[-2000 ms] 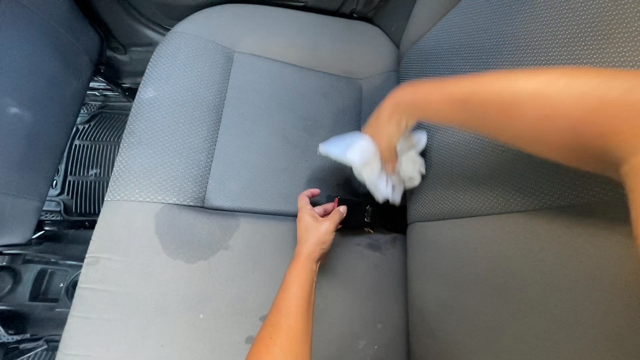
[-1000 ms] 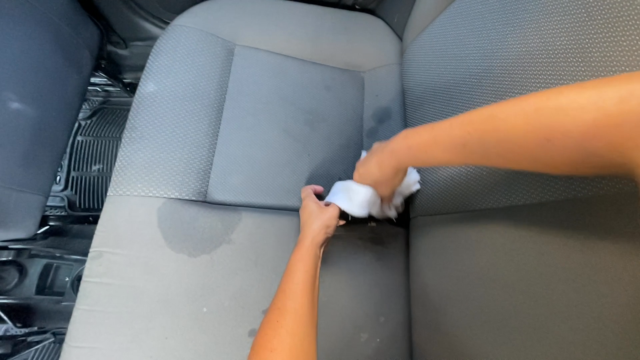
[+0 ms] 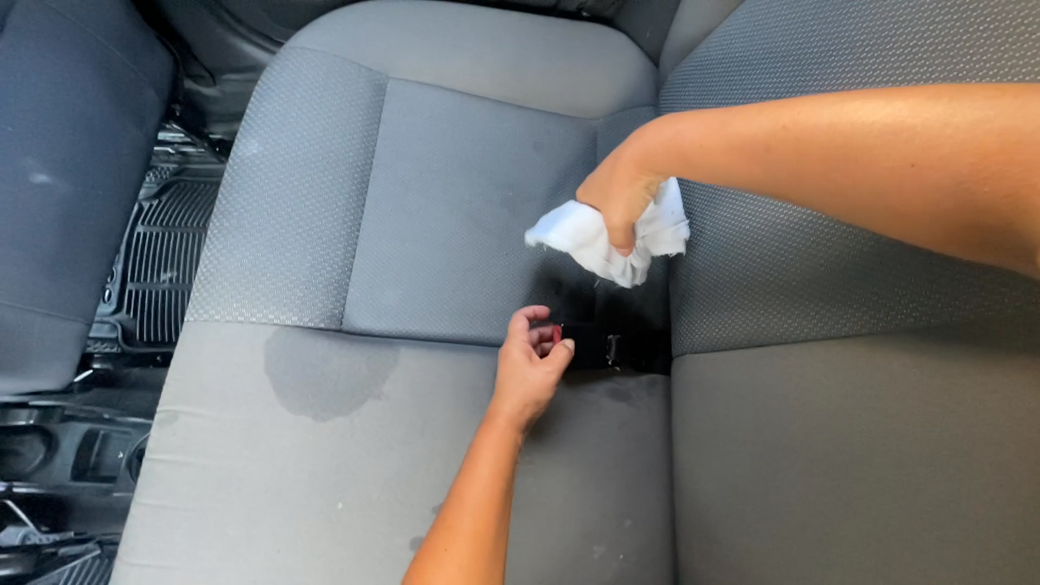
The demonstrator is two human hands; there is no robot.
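Observation:
My left hand (image 3: 532, 366) grips the red-buttoned end of a black seat belt buckle (image 3: 587, 345), which lies at the rear edge of the grey fabric seat cushion (image 3: 439, 236). Bunched in my right hand (image 3: 624, 195) is a white cloth (image 3: 597, 244), held just above the buckle and clear of it. A dark, damp-looking patch shows on the cushion beside the buckle. Another dark round stain (image 3: 325, 374) marks the cushion left of my left hand. The buckle's lower end is in shadow near the seam.
The seat's backrest (image 3: 796, 439) rises along the right side. At the far left is a front seat's back (image 3: 69, 195), with a ribbed black floor mat (image 3: 171, 260) and black plastic console parts (image 3: 73, 455) between it and the cushion.
A second ago the cloth was down on the buckle; my right hand has lifted it up and away, uncovering the buckle. My left hand has stayed at the buckle.

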